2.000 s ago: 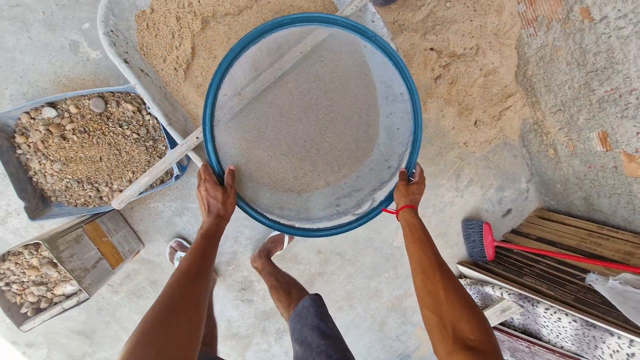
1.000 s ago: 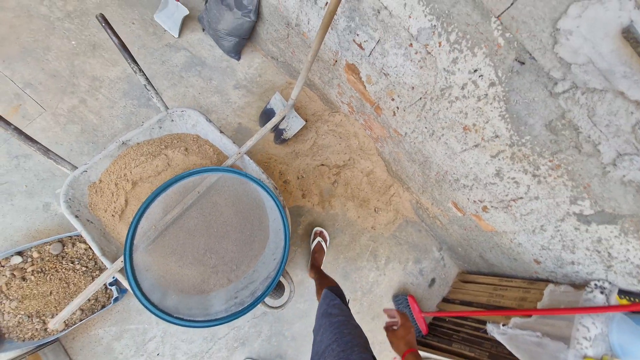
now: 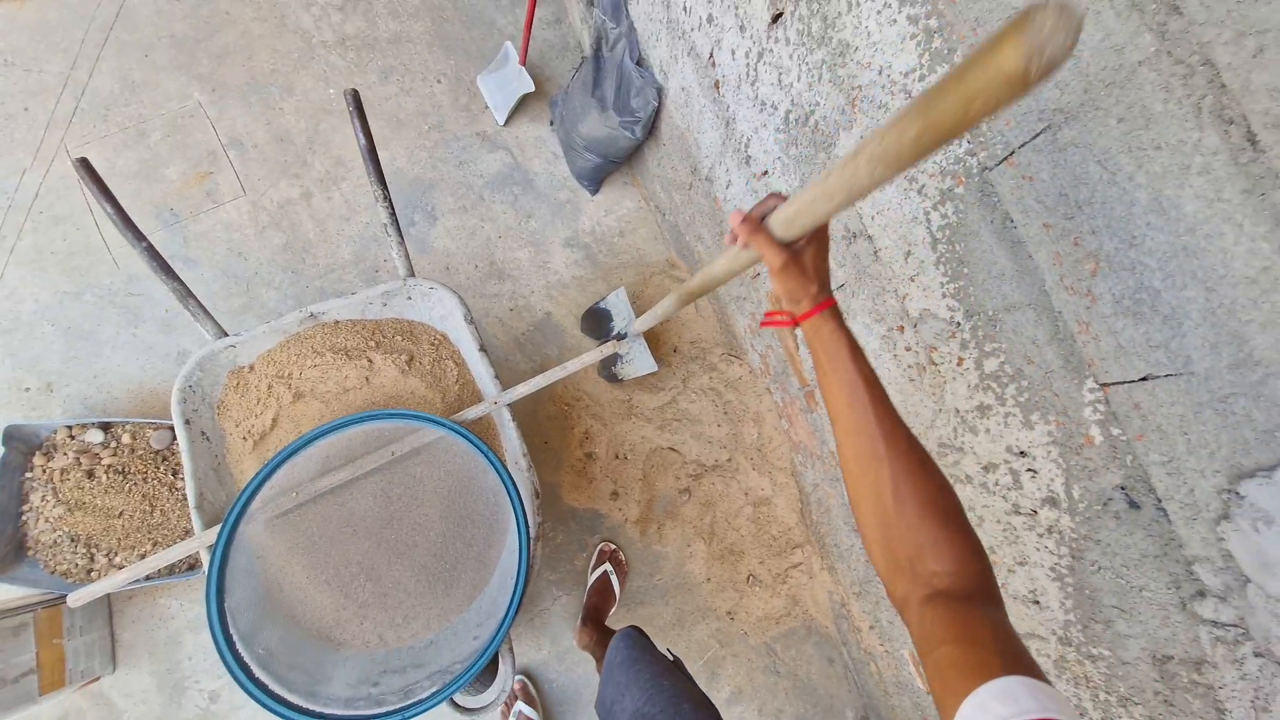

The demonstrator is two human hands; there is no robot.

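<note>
My right hand (image 3: pixel 785 250), a red band at its wrist, grips the wooden handle (image 3: pixel 900 120) of a shovel. The shovel's blade (image 3: pixel 622 335) rests by the floor at the edge of a sand pile (image 3: pixel 690 470). My left hand is out of view. A round sieve with a blue rim (image 3: pixel 522 540) lies on a wooden slat (image 3: pixel 545 380) across the wheelbarrow (image 3: pixel 455 310). Fine pale material shows at the mesh. Sand (image 3: pixel 340 370) fills much of the wheelbarrow's tray behind the sieve.
A tub of pebbles (image 3: pixel 100 490) stands left of the wheelbarrow, with a box (image 3: pixel 85 645) below it. A rough wall (image 3: pixel 1010 400) rises on the right. Up ahead are a dark plastic bag (image 3: pixel 605 110), a dustpan (image 3: pixel 505 82) and the wheelbarrow's handles (image 3: pixel 150 245).
Two seconds ago both hands held the sieve's rim; one second ago it sat released on the wheelbarrow. My right hand has since moved from beside the broom to the shovel handle and gripped it.
</note>
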